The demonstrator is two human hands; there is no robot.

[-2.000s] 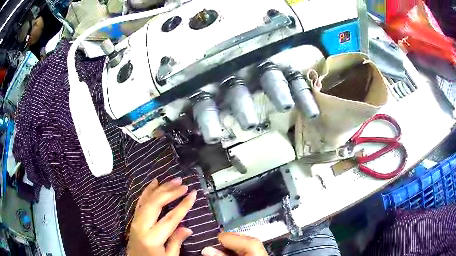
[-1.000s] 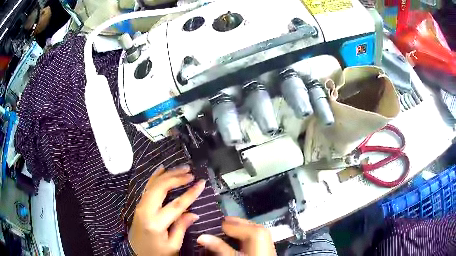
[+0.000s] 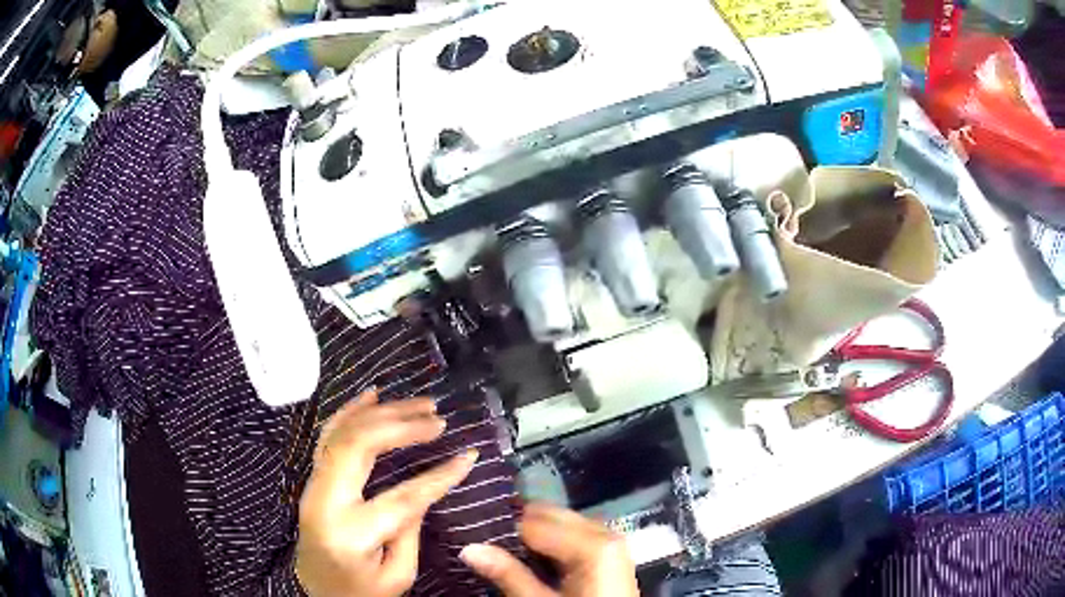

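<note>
A dark purple striped cloth (image 3: 480, 469) runs from the needle area (image 3: 450, 321) of a white overlock machine (image 3: 607, 105) down to the bottom edge. My left hand (image 3: 371, 501) lies over the cloth left of its edge, fingers spread, slightly blurred. My right hand (image 3: 572, 553) is at the cloth's right edge near the bottom, with thumb and forefinger at the cloth; its lower part is cut off. The cloth under both hands is partly hidden. The presser foot is too dark to make out.
A crumpled striped pile (image 3: 129, 257) lies left, behind a long white arm (image 3: 266, 303). Right of the machine are a beige pouch (image 3: 771, 309), red-handled scissors (image 3: 899, 385), a blue basket (image 3: 987, 455) and a red bag (image 3: 993, 105). A tangled strand (image 3: 689, 513) hangs at the table's front edge.
The view has shifted, so the machine sits farther right and lower. My left fingers have spread slightly and sit a little lower on the cloth. My right hand stays near the cloth's edge.
</note>
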